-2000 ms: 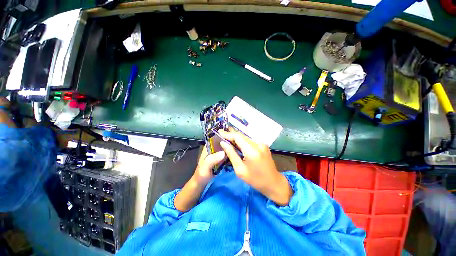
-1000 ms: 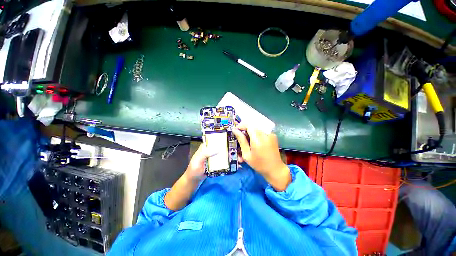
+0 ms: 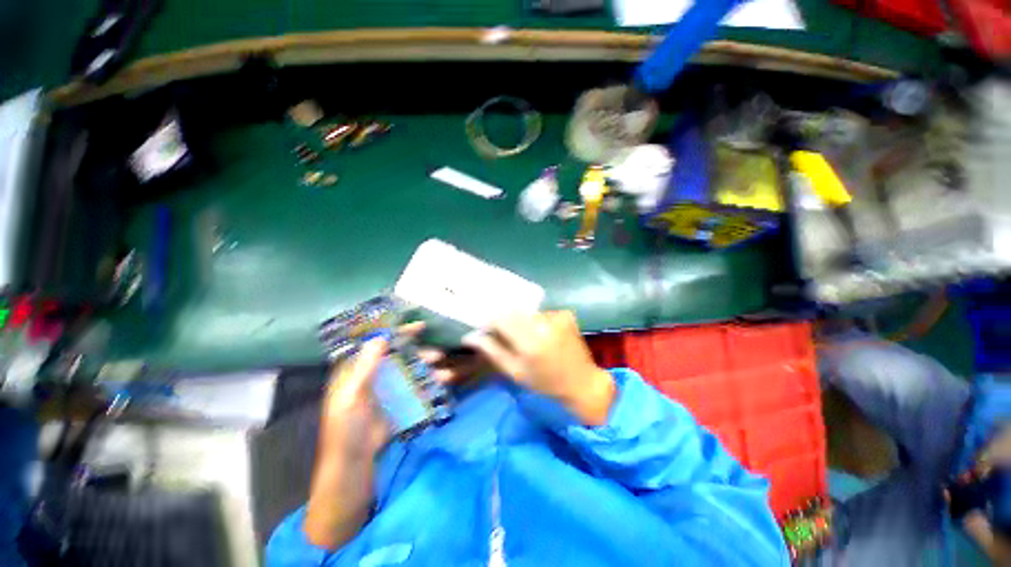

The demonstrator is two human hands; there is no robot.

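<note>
The picture is blurred. My left hand [image 3: 357,397] holds an opened phone [image 3: 401,388], tilted, with speckled board parts at its upper end. My right hand [image 3: 541,352] is just right of the phone, above the bench's front edge, with thumb and fingers close together. Something dark shows beside its fingertips, too blurred to name. A white flat rectangular piece [image 3: 468,285] lies on the green mat [image 3: 333,244] behind my hands.
A white pen [image 3: 467,182], a pale ring [image 3: 503,126], a small bottle [image 3: 539,196], an orange flex cable [image 3: 591,205] and a round tub [image 3: 611,122] stand or lie on the mat. A blue-yellow device [image 3: 721,188] is right. A red crate [image 3: 726,410] is below.
The view has swung, so the bench things appear further left. The phone is now tilted and lower left of the white piece. My right hand has moved away from the phone's board end.
</note>
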